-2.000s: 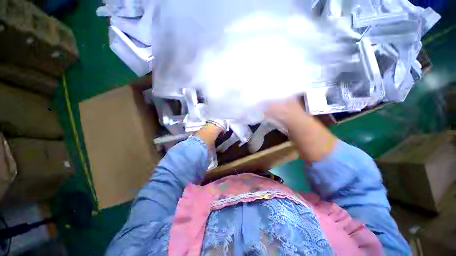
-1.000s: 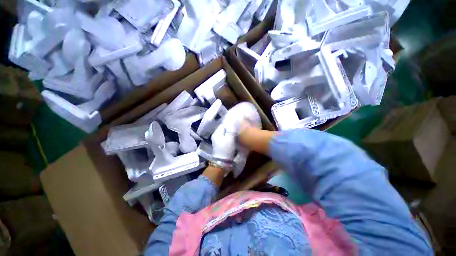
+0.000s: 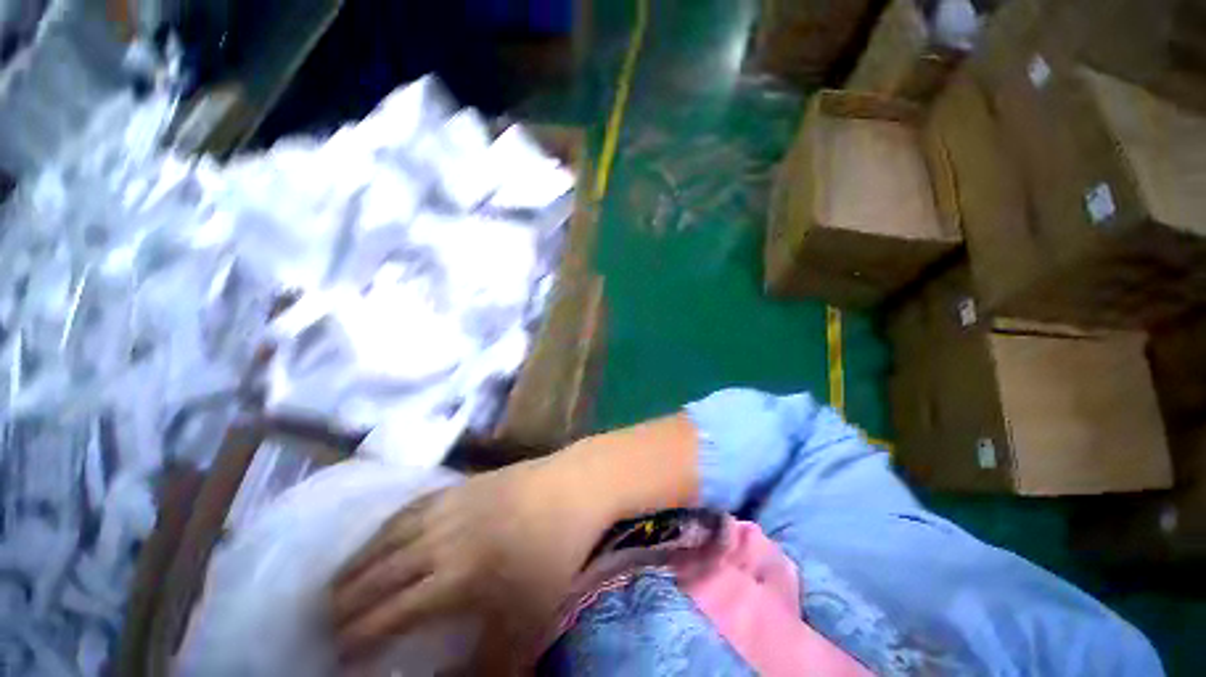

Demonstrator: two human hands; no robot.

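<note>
My bare right hand [image 3: 430, 569] is at the bottom left, blurred, with its fingers over a large whitish shape [image 3: 284, 562]. I cannot tell whether this shape is a plastic bag or my gloved left hand, nor whether my right hand grips it. My left hand cannot be made out otherwise. Behind my hand, white moulded parts [image 3: 384, 251] are heaped high in a brown carton [image 3: 562, 357]. More white parts [image 3: 80, 331] fill the left side, strongly blurred.
An open brown carton [image 3: 860, 251] stands on the green floor [image 3: 701, 304] at the upper right. Stacked cartons [image 3: 1078, 410] stand further right. Yellow lines [image 3: 835, 357] mark the floor. The pink apron [image 3: 767, 602] shows at the bottom.
The view has swung right, bringing the stacked cartons into sight. The whitish sheet was lifted away, then my right hand touched my gloved left hand in the carton. Now my right hand lies over a whitish shape.
</note>
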